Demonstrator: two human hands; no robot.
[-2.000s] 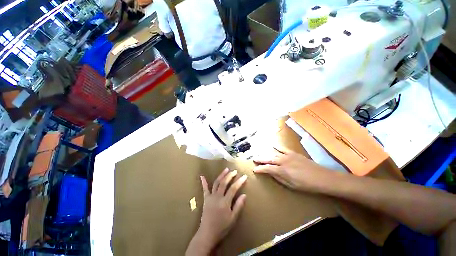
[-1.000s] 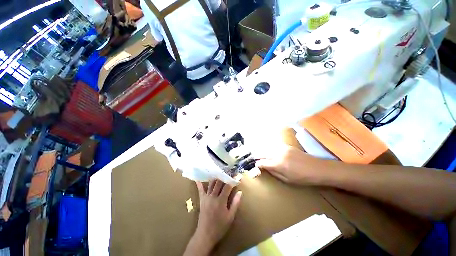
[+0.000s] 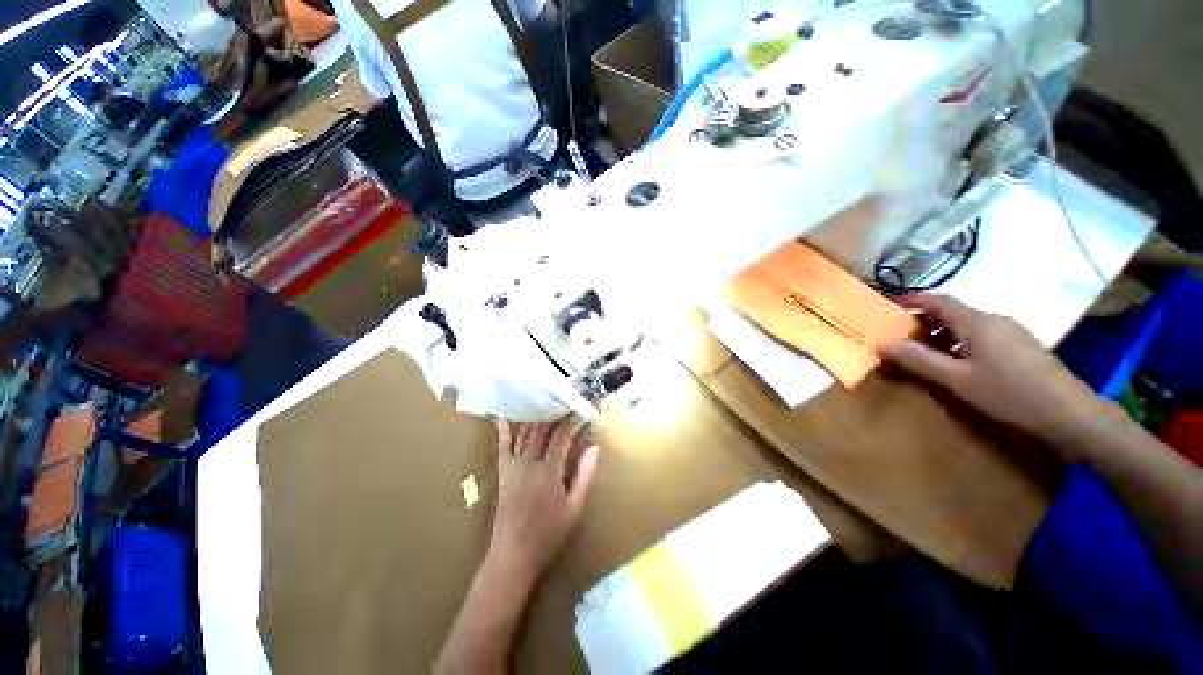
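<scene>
A large brown panel [image 3: 370,528] lies on the white table under the head of the white sewing machine [image 3: 739,224]. My left hand [image 3: 538,495] lies flat on the panel, fingertips at the machine head's lower edge. My right hand [image 3: 970,353] holds the right end of the orange zipper piece [image 3: 818,311], fingers curled over its edge. A white flap [image 3: 778,363] shows beside the orange piece. The panel's right part is folded and hangs past the table's front edge. The needle tip is hard to make out in the bright lamp spot.
A small yellowish patch [image 3: 471,491] lies on the panel left of my left hand. A yellow tape strip [image 3: 670,600] crosses the table's front corner. Black cord [image 3: 930,264] lies by the machine base. A person in white [image 3: 482,99], a red crate [image 3: 165,297] and stacked panels are beyond.
My right hand has moved right from beside the needle onto the orange piece. The panel's right part has folded and shifted, baring more white table at the front. My left hand stays flat on the panel.
</scene>
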